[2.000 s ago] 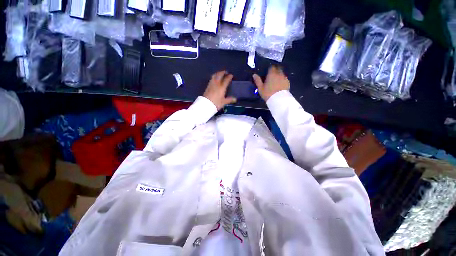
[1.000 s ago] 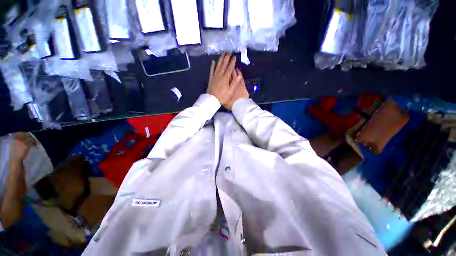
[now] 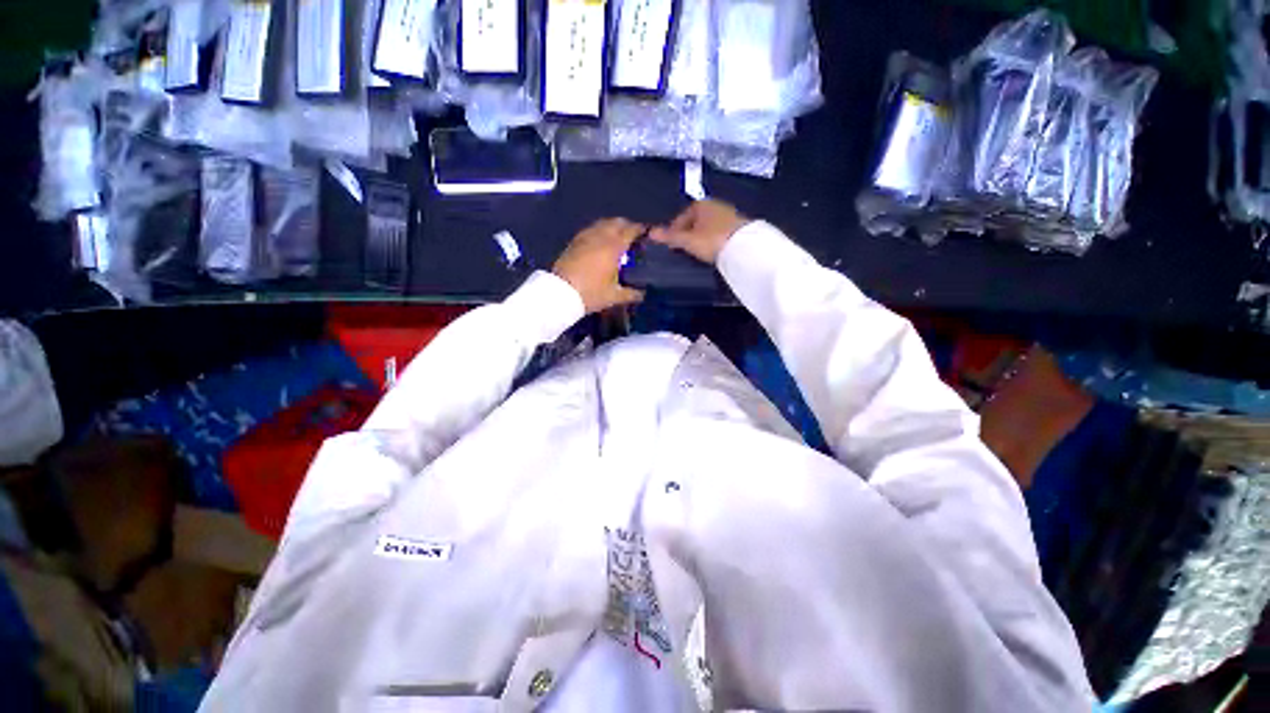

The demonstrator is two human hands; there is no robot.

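A dark closed phone (image 3: 666, 265) with a small bluish glow lies between my hands at the mat's near edge; its outline is hard to tell from the black mat. My left hand (image 3: 599, 265) grips its left end, thumb and fingers around the glow. My right hand (image 3: 701, 230) has its fingertips pinched at the phone's far edge, close to my left fingertips. Open-backed phones (image 3: 574, 59) with pale batteries stand in a row on clear plastic bags (image 3: 488, 109) beyond my hands.
A phone with a white outline (image 3: 492, 160) lies sideways below the row. Bagged silvery packets (image 3: 1031, 139) are stacked at right, more bagged parts (image 3: 227, 219) at left. A dark cover-like piece (image 3: 386, 237) and a white scrap (image 3: 507, 248) lie on the black mat (image 3: 822, 265). Red bins (image 3: 286, 453) are below.
My hands were pressed together left of the glowing phone one second ago; now they are apart, at the phone. The view has shifted, showing the rows lower and further right.
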